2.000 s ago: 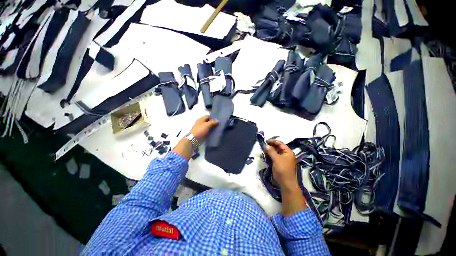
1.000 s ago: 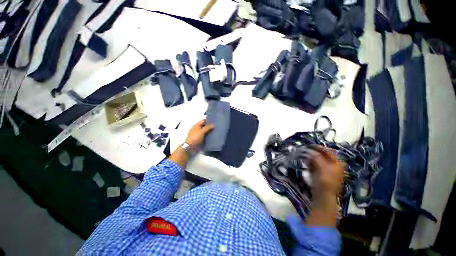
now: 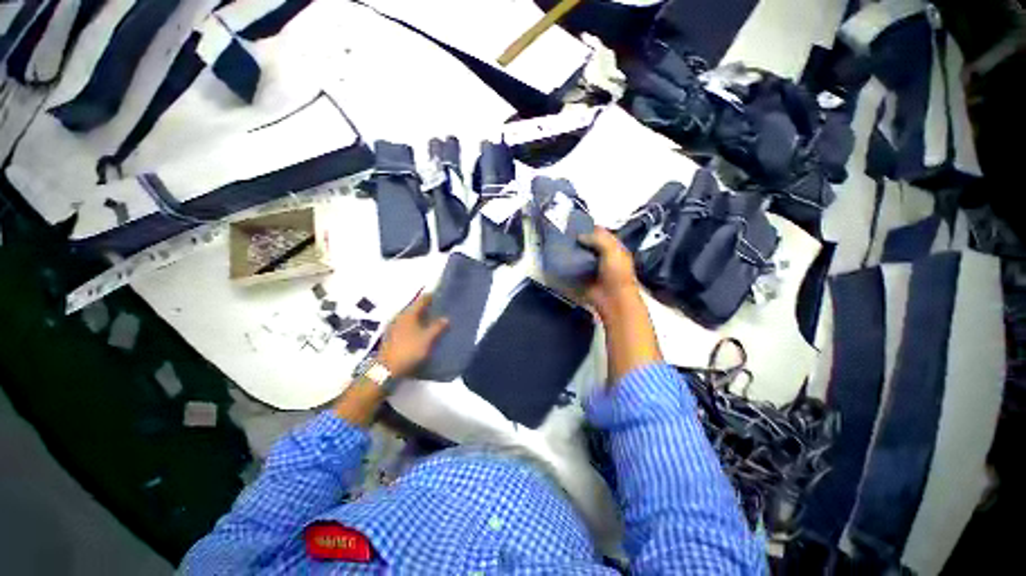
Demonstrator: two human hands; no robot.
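Note:
My left hand (image 3: 407,340) holds a folded navy piece (image 3: 458,315) by its left side, over the white sheet. My right hand (image 3: 609,268) is on the lower end of a tied navy bundle (image 3: 559,228) with a small white ticket; its fingers close on the bundle's right edge. A flat dark panel (image 3: 529,353) lies between and below the hands, beside the folded piece. Three more tied bundles (image 3: 399,203) lie in a row to the left of the held bundle. Other tied bundles (image 3: 720,242) lie to its right.
A small open box (image 3: 278,246) and small dark scraps (image 3: 350,329) lie at the left by a white ruler (image 3: 124,285). A tangled strip pile (image 3: 765,433) lies right of my right arm. A yellow-brown stick (image 3: 540,30) and more bundles (image 3: 782,124) lie at the far side.
My right hand has left the strip pile and moved up and left to the bundle. That bundle has shifted right, away from its neighbour. My left hand still holds the folded piece, now tilted.

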